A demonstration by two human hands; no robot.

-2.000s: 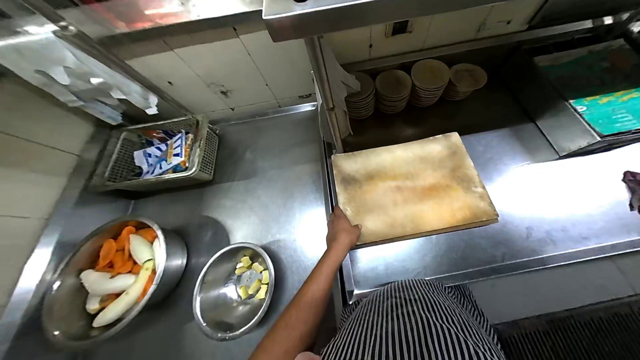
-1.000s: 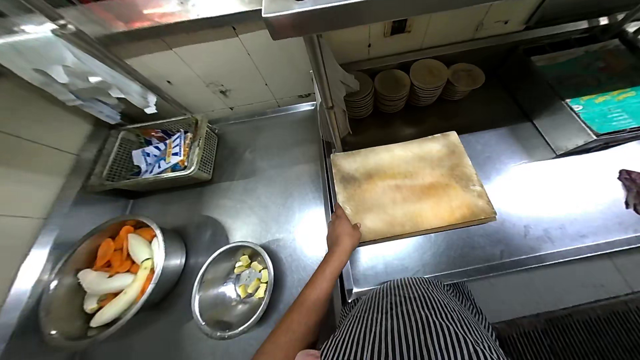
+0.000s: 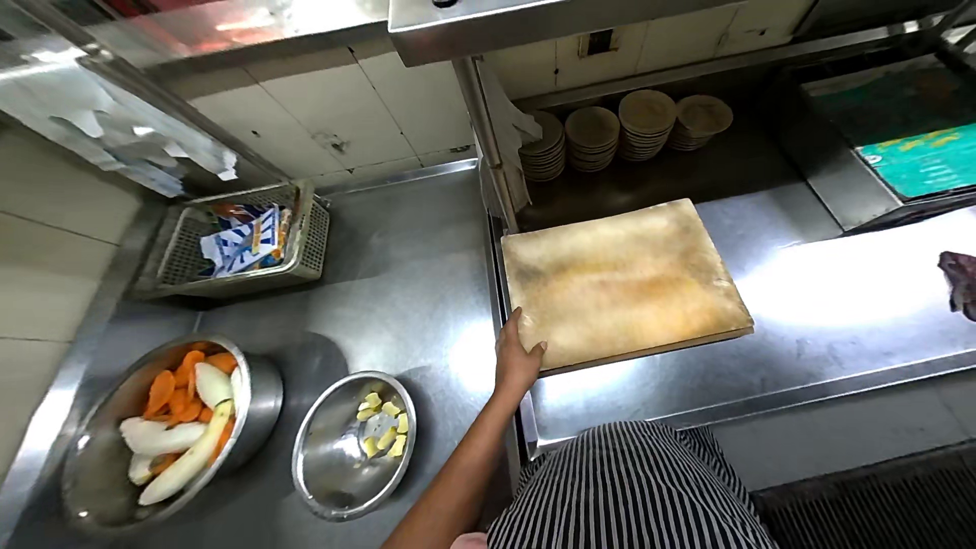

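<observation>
My left hand [image 3: 520, 352] rests on the near left corner of a stained, thick cutting board [image 3: 625, 286], its thumb and fingers spread at the edge. Whether the fingers grip the board from below is hidden. The board lies on a steel counter [image 3: 823, 305]. To the left of my forearm stands a small steel bowl [image 3: 320, 450] with pale yellow cut pieces [image 3: 387, 427] in it. Further left, a larger steel bowl [image 3: 263, 412] holds orange carrot pieces [image 3: 179, 393] and long peeled white vegetables [image 3: 187, 461]. My right hand is out of view.
A plastic basket [image 3: 311, 236] with printed packets [image 3: 248, 240] stands by the tiled wall. Behind the board are several stacks of small plates [image 3: 646, 122] under a steel shelf [image 3: 534, 23]. A green-covered steel container [image 3: 926, 164] is at back right, a dark piece of food [image 3: 959, 282] at the right edge.
</observation>
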